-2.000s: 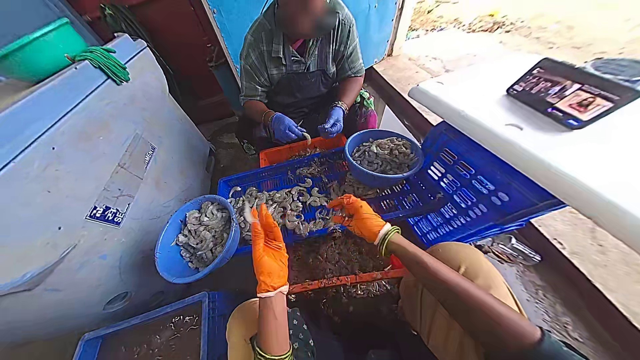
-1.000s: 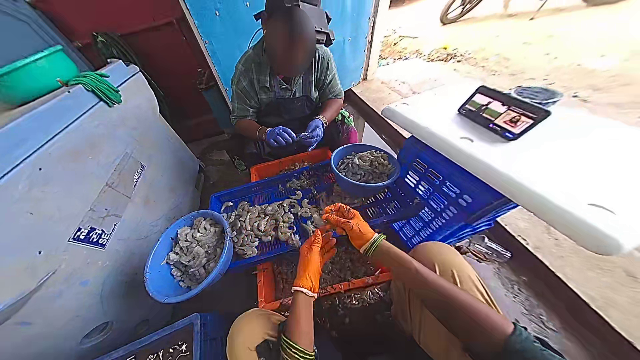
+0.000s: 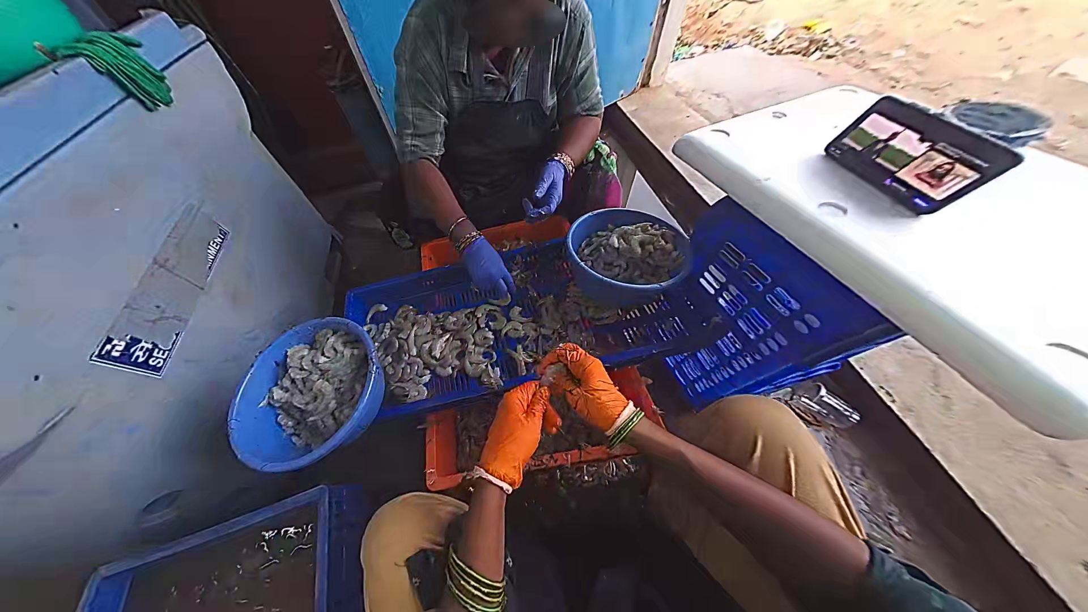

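My left hand [image 3: 516, 429] and my right hand [image 3: 586, 388], both in orange gloves, meet over an orange crate [image 3: 442, 459] of shrimp waste. Between their fingertips is a shrimp [image 3: 554, 374], mostly covered by the fingers. Just beyond them, a pile of shrimp [image 3: 438, 340] lies on a blue perforated crate [image 3: 365, 297]. One blue basin [image 3: 246, 412] of shrimp stands to the left, and another blue basin [image 3: 625, 293] of shrimp rests on the crate's right part. Across from me, a co-worker's blue-gloved hand [image 3: 489, 268] reaches down to the pile.
A large pale cooler box [image 3: 195, 255] stands at the left, with green cord [image 3: 119, 68] on top. At the right, a white slab [image 3: 901, 280] bears a phone [image 3: 922, 155]. Blue crates [image 3: 748, 314] lie beneath its edge. A blue-rimmed tray [image 3: 212, 544] with dark contents sits at the lower left.
My hands were apart two seconds ago and are now together at a shrimp. The co-worker's hands, together one second ago, have parted, one moving down to the pile.
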